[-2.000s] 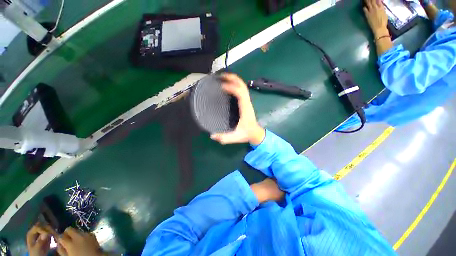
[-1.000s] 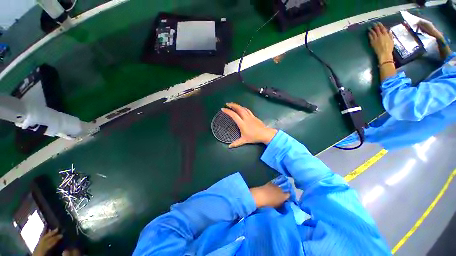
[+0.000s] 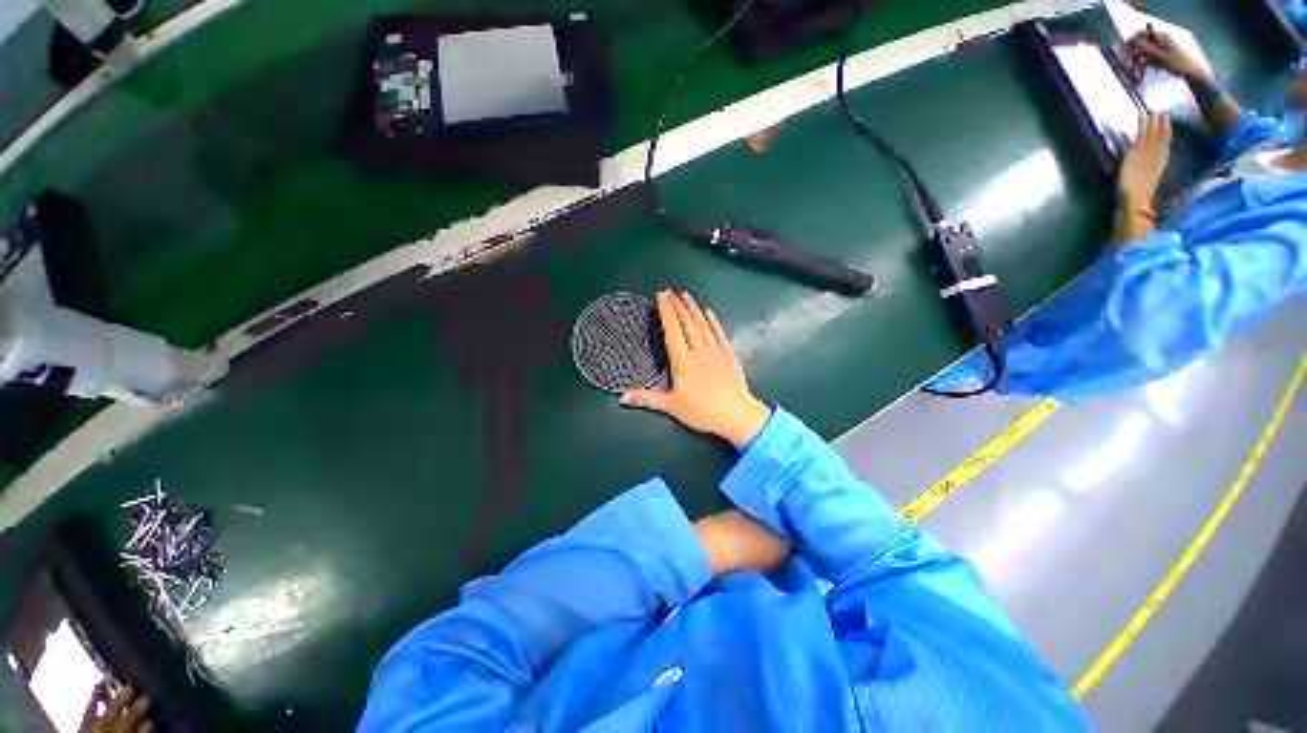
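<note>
The round dark screw tray [image 3: 619, 344] with a fine grid lies flat on the green bench. My right hand [image 3: 698, 368] lies at its right edge, palm down, with the fingers straight and close together and the thumb spread at the tray's lower edge. It does not grip around the tray. My left wrist [image 3: 743, 543] shows between the two blue sleeves. The left hand itself is hidden under my right sleeve. A black electric screwdriver [image 3: 791, 259] lies on the bench beyond my right hand, its cable running up and away.
A black inline controller [image 3: 969, 284] lies to the right. An open tablet unit [image 3: 499, 75] sits beyond the pale rail [image 3: 416, 261]. Small metal parts [image 3: 172, 551] are piled at the left. Neighbours' hands work on units at the far right and lower left. A white post stands at the left.
The tray has come down from my raised right hand onto the bench. My fingers have moved from over its top to its right edge and straightened. The view has shifted.
</note>
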